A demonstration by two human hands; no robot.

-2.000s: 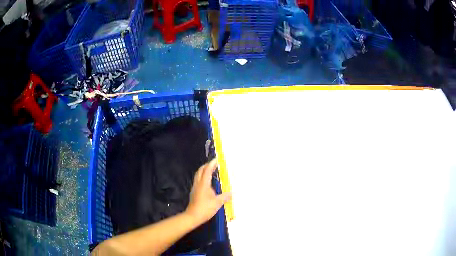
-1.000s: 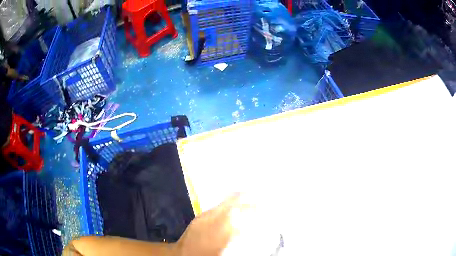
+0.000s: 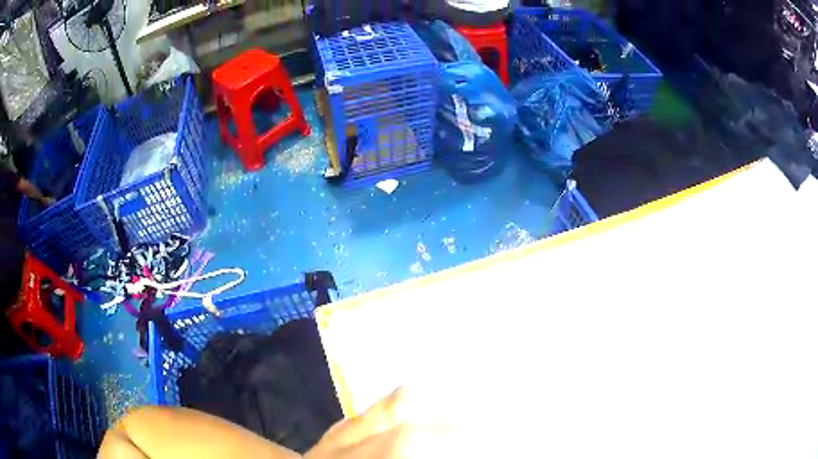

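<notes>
The white table (image 3: 556, 332) with yellow-orange edging tape fills the lower right and is overexposed. My left hand (image 3: 372, 432) is at its left edge, cut off by the bottom of the picture and partly washed out by glare. I cannot tell if it holds anything. Left of the table stands a blue lattice crate (image 3: 242, 309) holding a heap of dark cloth (image 3: 260, 381). My right hand is not in view.
Red stools (image 3: 260, 108) stand on the blue floor (image 3: 359, 233). Other blue crates (image 3: 386, 116) and blue bags (image 3: 475, 125) are beyond the table. Tangled strips (image 3: 161, 273) lie by the near crate. Dark cloth (image 3: 664, 170) is heaped behind the table.
The view has tilted up, so the table and near crate sit lower. My left hand, earlier at the table's side edge, is now over its corner area and lower in the picture.
</notes>
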